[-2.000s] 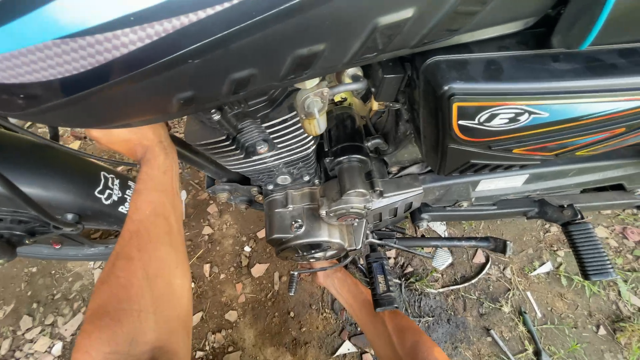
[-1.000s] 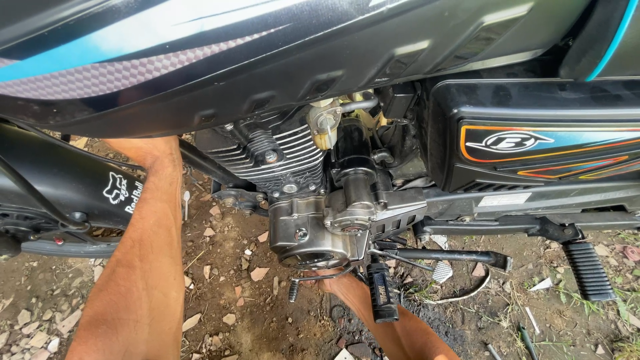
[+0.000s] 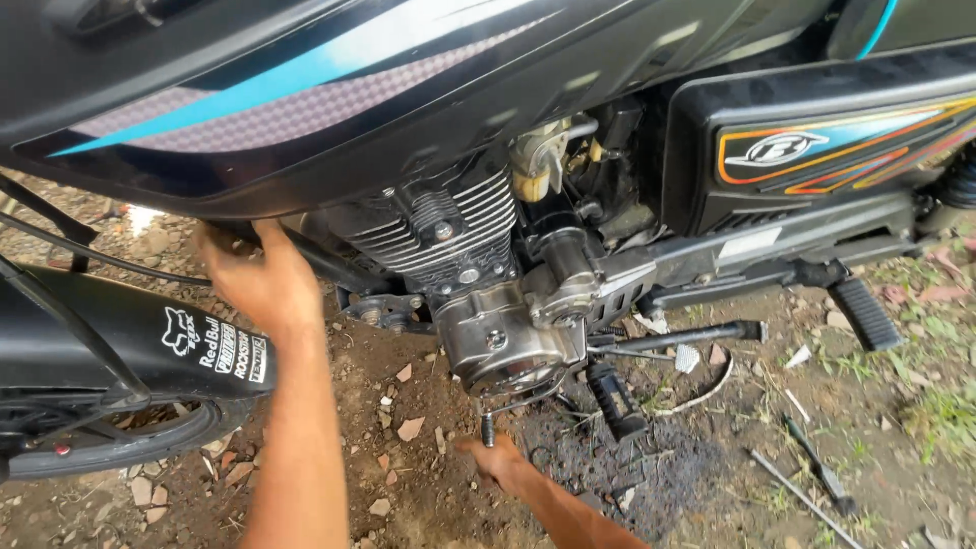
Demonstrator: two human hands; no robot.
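A motorcycle fills the view, its finned engine cylinder (image 3: 446, 229) above a metal crankcase cover (image 3: 507, 343). My left hand (image 3: 259, 267) is around the black frame tube (image 3: 328, 263) under the fuel tank (image 3: 305, 107), with some fingers hidden behind it. Below the engine, my right hand (image 3: 492, 461) is beside the gear lever's ribbed tip (image 3: 488, 428). Whether it holds anything does not show. The rubber footpeg (image 3: 616, 400) is to its right.
The front fender (image 3: 99, 328) and wheel are at the left. The side stand (image 3: 686, 335) and rear footpeg (image 3: 865, 313) stick out at the right. A screwdriver (image 3: 820, 465) and a metal rod (image 3: 801, 499) lie on the stony ground by a dark wet patch (image 3: 648, 473).
My right hand, hidden under the engine in both earlier frames, has come out into view below the gear lever. More of my left hand shows at the frame tube. The view has shifted.
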